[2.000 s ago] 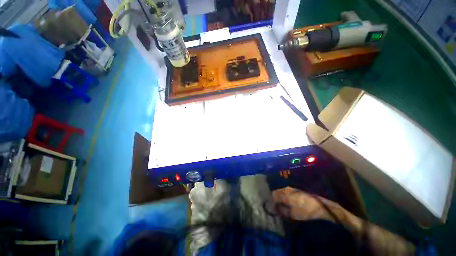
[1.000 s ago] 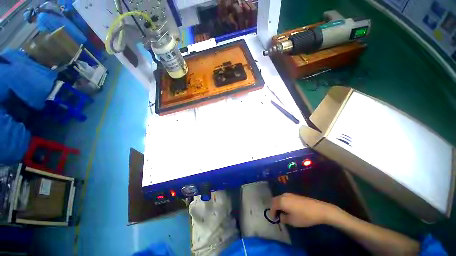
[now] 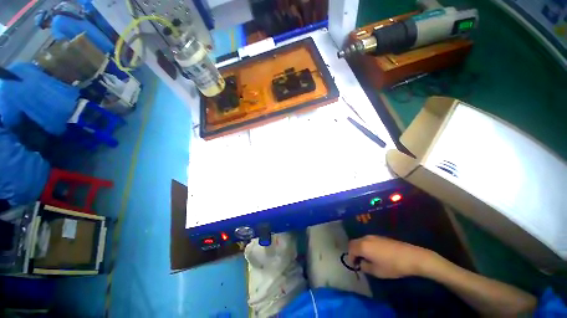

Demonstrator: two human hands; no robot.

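Observation:
My right hand (image 3: 387,257) is bare and holds a thin black ring (image 3: 349,263) in its fingertips, over my lap below the machine's front edge. My left hand is not in view. The orange-brown fixture plate (image 3: 261,76) lies in its dark frame on the machine's white table. A black jig nest (image 3: 293,84) sits on its right part. Another dark nest (image 3: 227,98) on its left part is partly hidden by a clear bottle with a pale label (image 3: 198,63).
A thin dark stick (image 3: 367,132) lies on the white table (image 3: 280,161). A flap-lid carton (image 3: 429,127) with dark curved strips on white stands at the right. A heat gun (image 3: 423,32) rests on a brown block. A red stool (image 3: 78,186) and people in blue are at the left.
My right hand, blurred over my lap two seconds ago, now shows clearly with the ring in its fingertips. The view has shifted slightly. The fixture and carton have not visibly changed.

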